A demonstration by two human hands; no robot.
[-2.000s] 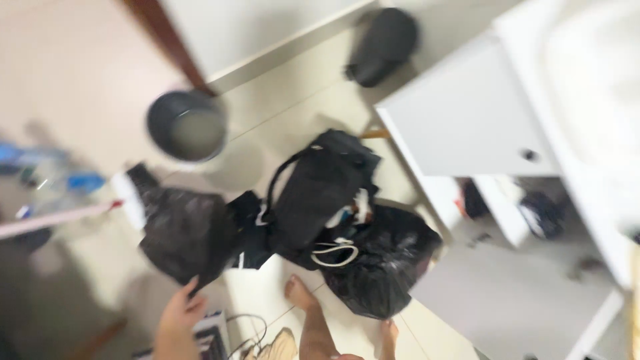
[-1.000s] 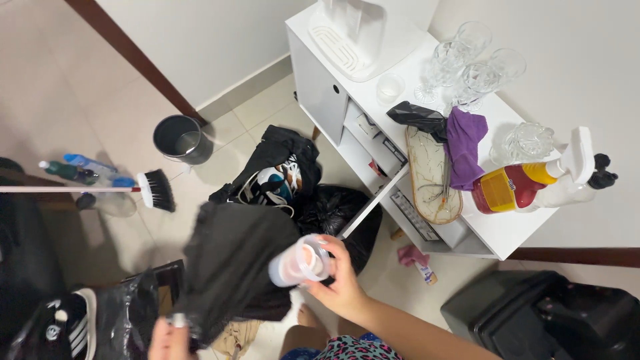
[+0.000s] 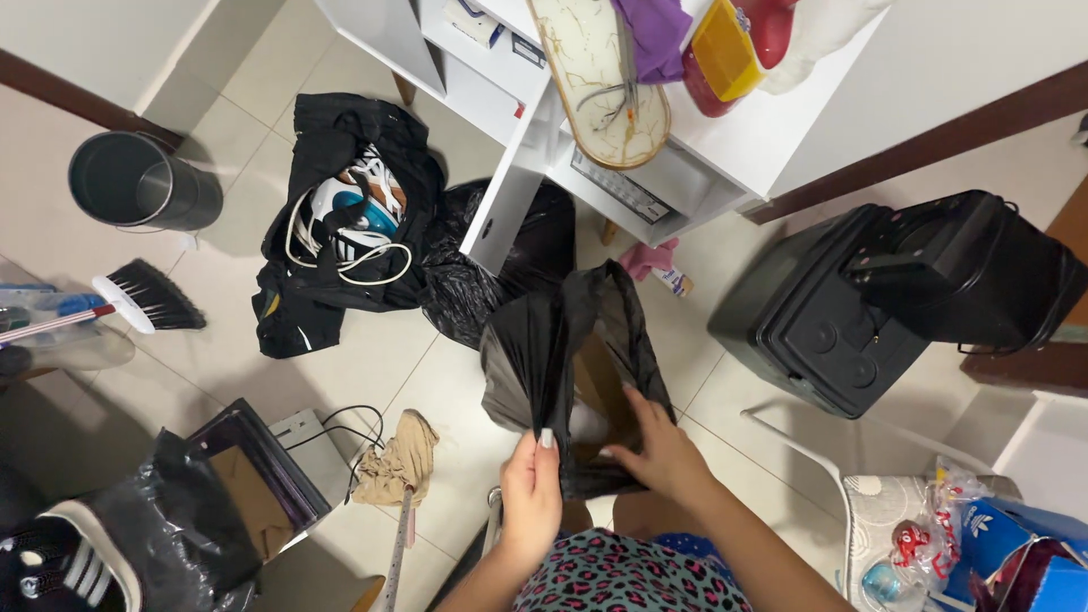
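A black plastic bag (image 3: 531,340) is held upright in front of my body, its mouth spread. My left hand (image 3: 533,489) pinches the near left edge of its rim between thumb and fingers. My right hand (image 3: 663,446) is at the right side of the mouth, fingers apart and partly over the opening; whether it grips the plastic is unclear. Inside the bag a brown cardboard-like piece and something pale show, mostly hidden. Just behind it a full black garbage bag (image 3: 544,238) lies on the tiles, partly under an open white cabinet door (image 3: 507,191).
A black bag with an iron-like item and shoes (image 3: 357,212) lies left, near a dark bucket (image 3: 140,183) and a broom head (image 3: 149,297). A cloth-wrapped mop (image 3: 408,459) is close left. Right stand a black wheeled bin (image 3: 816,314) and a chair (image 3: 867,518) with a blue box.
A second ago my right hand held a translucent plastic cup; now that cup is out of the hand. The black bag, earlier hanging bunched at my left hand, is now spread between both hands.
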